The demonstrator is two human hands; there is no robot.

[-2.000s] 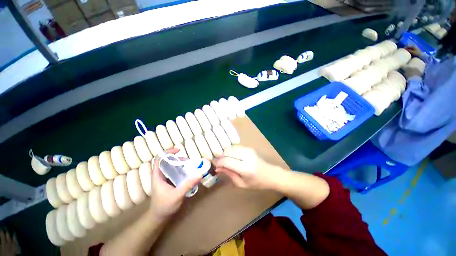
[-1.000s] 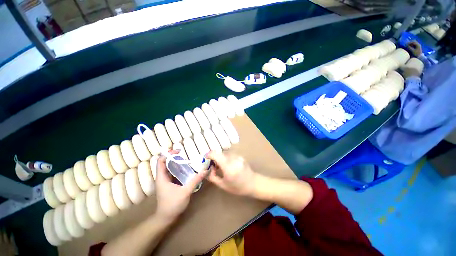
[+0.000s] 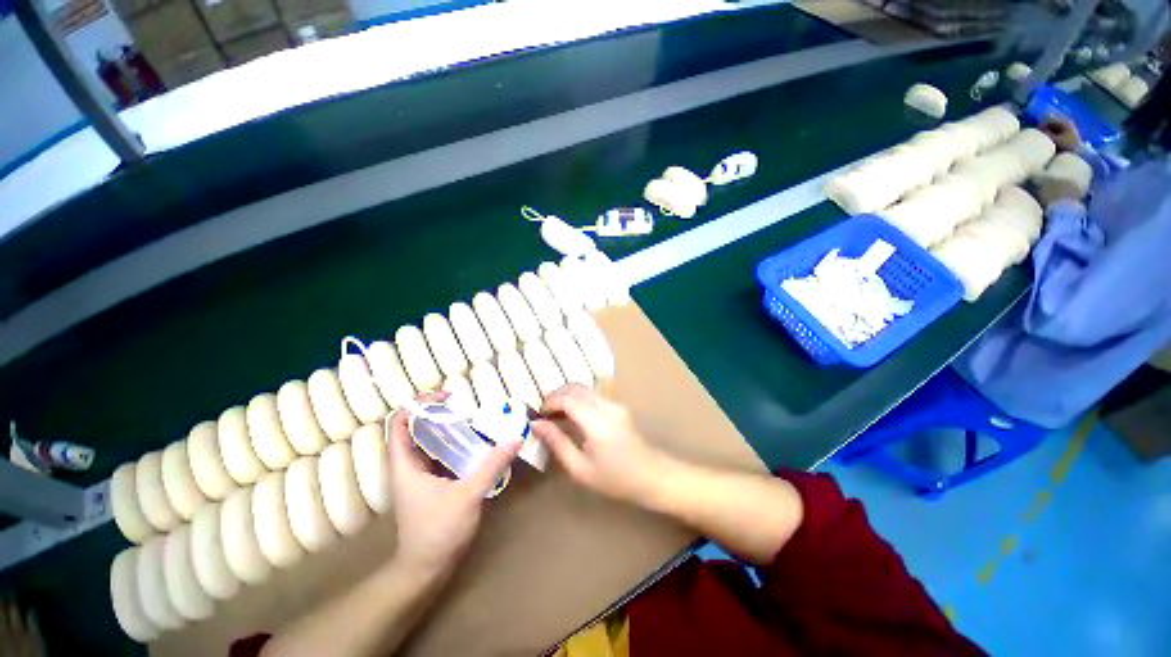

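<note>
My left hand (image 3: 437,494) holds a cream oval piece with a white cord loop and a printed tag (image 3: 501,421); a greyish, shiny face shows between my fingers. My right hand (image 3: 593,443) pinches the tag's right end, where a small white flap hangs down. Both hands are over the brown cardboard sheet (image 3: 604,539), close together. Two long rows of cream oval pieces (image 3: 272,434) stand on edge just beyond and left of my hands. A white cord loop (image 3: 360,359) stands up from the back row.
A blue basket (image 3: 858,289) of white slips stands to the right. Corded pieces with tags (image 3: 625,221) lie on the green belt (image 3: 424,218); another tag (image 3: 64,456) is at far left. A neighbour in a blue sleeve (image 3: 1072,270) works at right beside stacked ovals (image 3: 950,193). A metal post (image 3: 90,90) stands at left.
The corded pieces on the belt have shifted to the left. My right hand has moved slightly at the tag, and a white flap now hangs from it. My left hand keeps its hold.
</note>
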